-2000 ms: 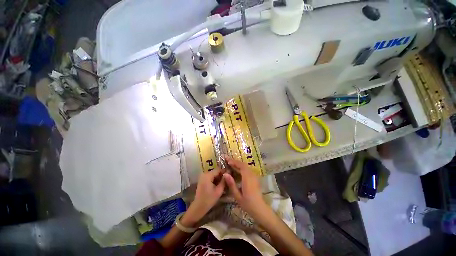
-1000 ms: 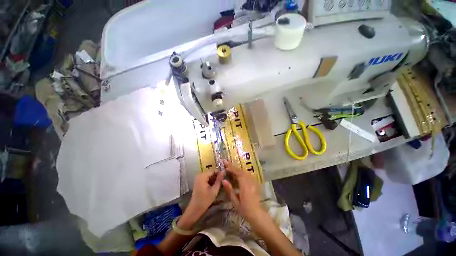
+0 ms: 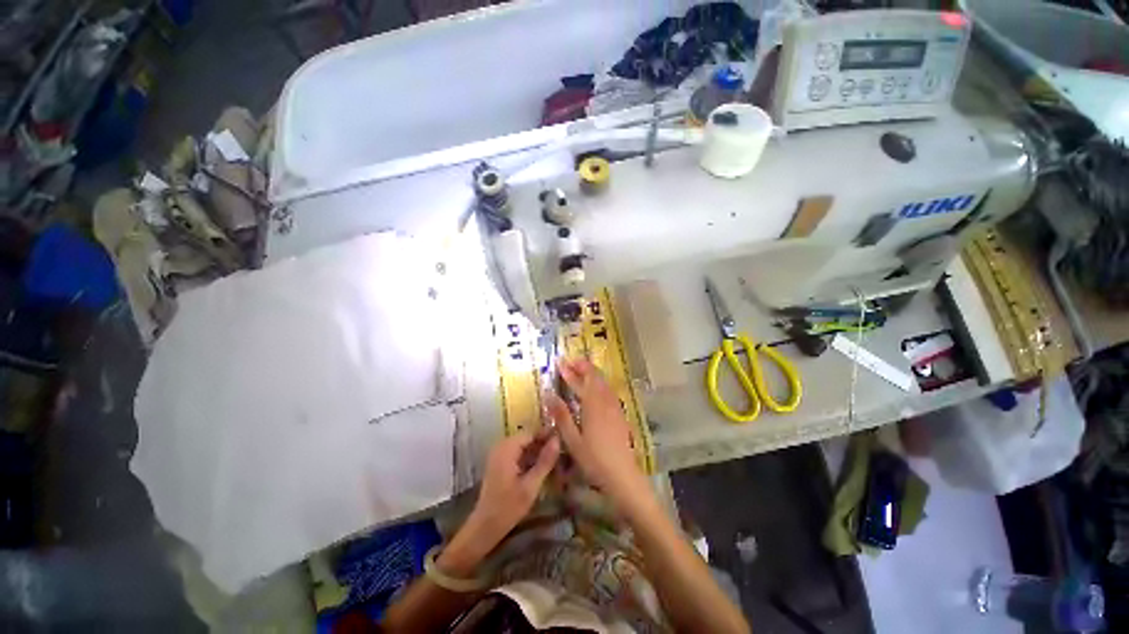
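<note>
My left hand [image 3: 516, 477] and my right hand [image 3: 594, 425] are close together over the yellow-taped machine bed [image 3: 628, 427], in front of the needle area [image 3: 552, 325]. The thumb and fingers of my left hand are pinched together; what lies between them is too small to tell. The fingers of my right hand reach nearer the needle, over the shiny strip; I cannot tell if they hold anything. A large pale beige cut panel [image 3: 285, 396] lies flat left of the needle, with a short dark slit line, overlit near the lamp.
The white sewing machine [image 3: 718, 223] stands behind, with a thread cone [image 3: 738, 140] and a control panel [image 3: 874, 72]. Yellow-handled scissors [image 3: 753, 379], small tools [image 3: 832, 318] and a white strip [image 3: 873, 363] lie right. Khaki bundles [image 3: 186, 235] are at the left.
My right hand has moved up toward the needle, away from my left hand, which stays low and pinched. The view has tilted up, showing more of the control panel. The panel lies as before.
</note>
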